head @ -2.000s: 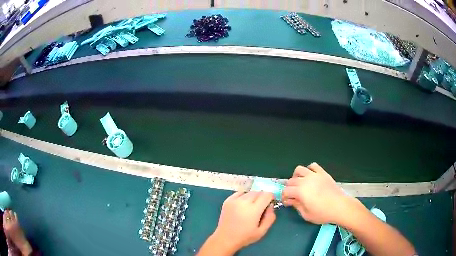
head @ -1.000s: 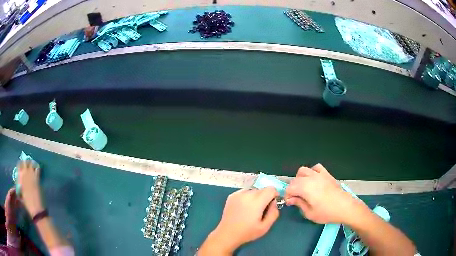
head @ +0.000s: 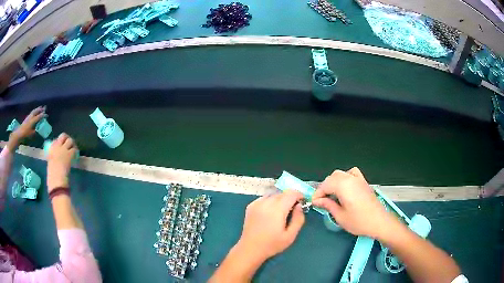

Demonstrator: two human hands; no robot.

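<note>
My left hand (head: 271,221) and my right hand (head: 353,204) meet over a teal housing (head: 293,182) at the near rail. Its flat handle points up and left, and part of its round drum shows below my right hand. The fingertips of both hands pinch a small silvery piece (head: 307,205) at the handle; the fingers hide much of it. Rows of silver-gold switches or boards (head: 188,235) lie on the green bench to the left of my hands. More teal housings (head: 359,260) lie at the right, partly under my right forearm.
A green conveyor belt (head: 221,132) carries teal housings (head: 110,132) at the left and another (head: 324,83) near the far rail. Another person's hands (head: 62,152) handle housings at the left. The far shelf holds teal parts, a black pile (head: 227,16) and a clear bag (head: 403,33).
The far housing on the belt has moved left. More of the housing in my hands shows, including part of its drum. The other person's hands have reached from the bench to the belt.
</note>
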